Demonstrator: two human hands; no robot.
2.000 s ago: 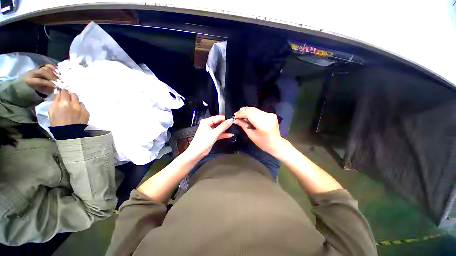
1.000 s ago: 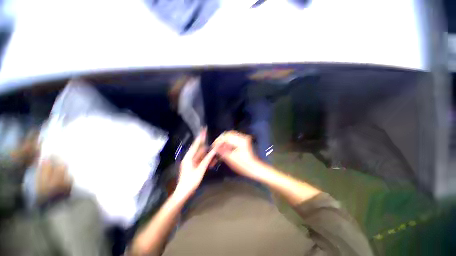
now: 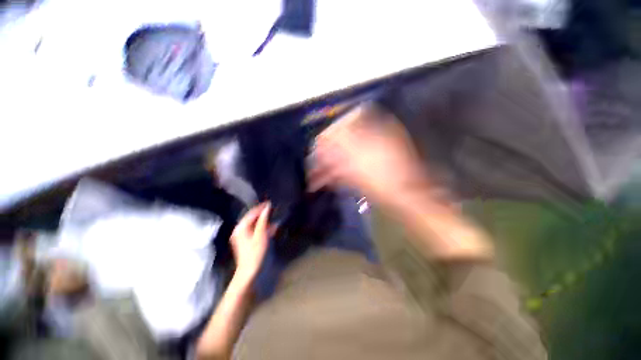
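The dark garment [image 3: 281, 169] hangs over the wearer's lap below the table edge, with a pale section [image 3: 230, 169] on its left side. My left hand [image 3: 249, 235] is at the lower end of the pale section, thumb and fingertips pinched together at the dark cloth. My right hand [image 3: 362, 155] is raised near the table edge, apart from the left and badly blurred. Whether it holds a needle or anything small cannot be seen. No thread shows.
The white tabletop [image 3: 351, 49] crosses the top, bearing a grey oval item [image 3: 169, 60] and a dark item [image 3: 297, 17]. A neighbour's blurred hand [image 3: 67, 278] is beside white cloth [image 3: 140, 253] at left. Grey-black cloth [image 3: 506, 119] hangs at right above the green floor [image 3: 520, 232].
The hands were together at the cloth; my right hand has swung up and right, while my left hand stays at the garment. The view has tilted and shows more tabletop.
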